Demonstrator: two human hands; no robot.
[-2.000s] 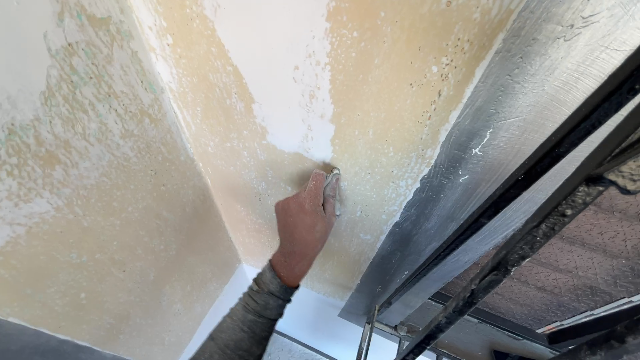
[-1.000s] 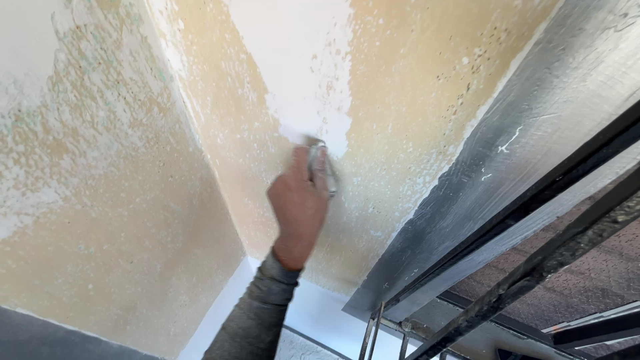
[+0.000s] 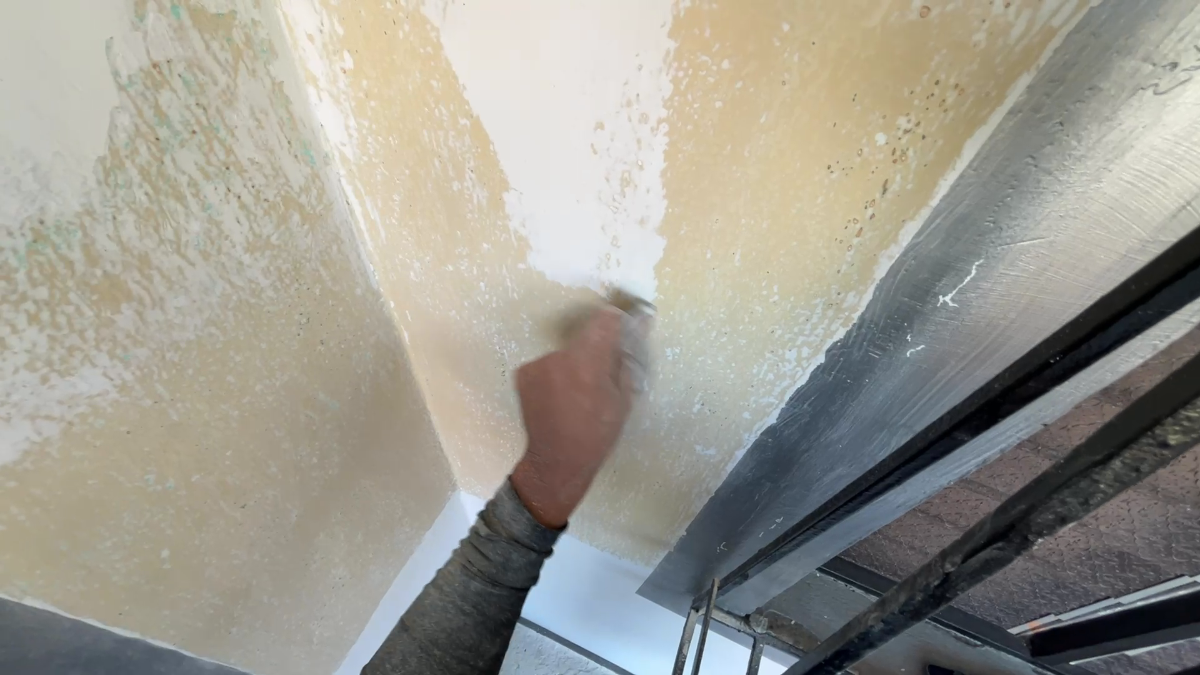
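Note:
My left hand (image 3: 577, 403), in a grey long sleeve, reaches up from the bottom of the head view. It grips a small hand tool (image 3: 636, 337), blurred by motion; whether it is a scraper or a putty knife I cannot tell. The tool's tip is at the lower end of a white filler-like patch (image 3: 581, 122) on a yellowish wall panel (image 3: 769, 169) speckled with white. A soft dark blur lies beside the fingers on the left. My right hand is out of view.
A corner edge divides the panel from another patchy yellowish surface (image 3: 234, 450) at left. Along the right runs a grey painted band (image 3: 900, 328), with black metal bars (image 3: 994, 525) beyond it. Thin metal rods (image 3: 698, 628) stand at the bottom, near a white surface (image 3: 600, 581).
My left hand has stayed around the lower end of the white patch, with its grip on the tool kept. It is slightly lower against the patch than one second ago.

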